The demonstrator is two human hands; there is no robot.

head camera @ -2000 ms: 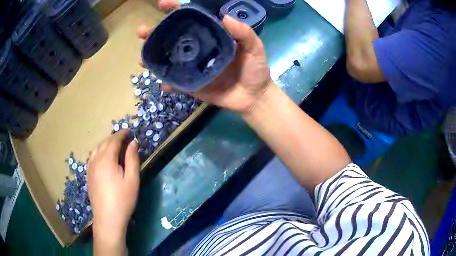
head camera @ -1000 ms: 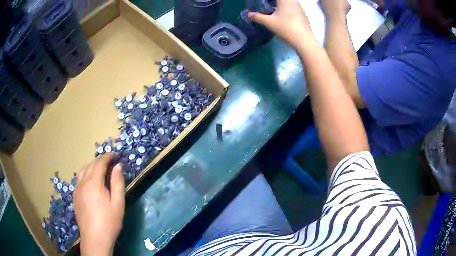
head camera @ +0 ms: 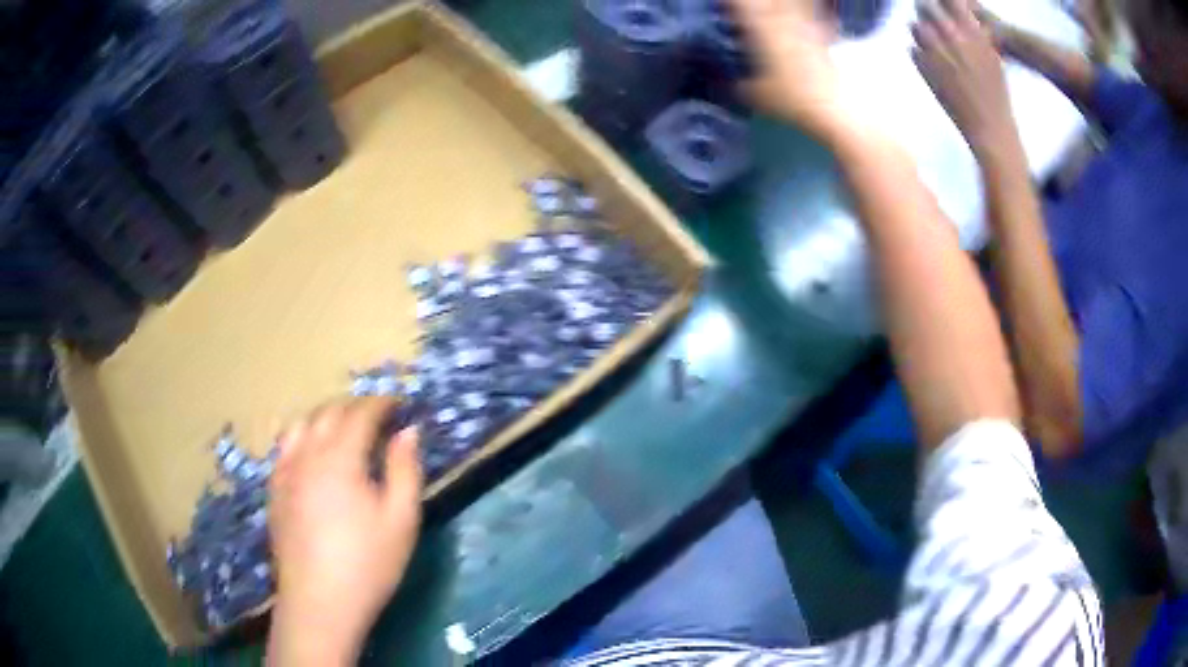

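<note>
The frame is blurred. The cardboard tray (head camera: 313, 261) holds a large heap of small dark inserts with pale discs (head camera: 521, 326) and a smaller heap at its near left corner. My left hand (head camera: 341, 502) lies over the near edge of the tray between the heaps, fingers curled on the inserts; whether it pinches one cannot be told. My right hand (head camera: 788, 72) is stretched out at the top, beside dark grey housings; its fingertips are blurred, so a hold cannot be told. A single housing (head camera: 701, 141), ringed face up, sits just left of that hand.
Ribbed housing stacks (head camera: 267, 98) stand along the tray's far left side. Another stack (head camera: 632, 65) stands at the top. A small dark piece (head camera: 684, 381) lies on the green bench (head camera: 586, 489). At right, a person in a blue shirt (head camera: 1120, 287) reaches over a white sheet (head camera: 899, 104).
My right hand first held a housing open side up over the tray; it has since moved away to the top right, and that housing is no longer there. The view has shifted; my left hand stays by the heaps.
</note>
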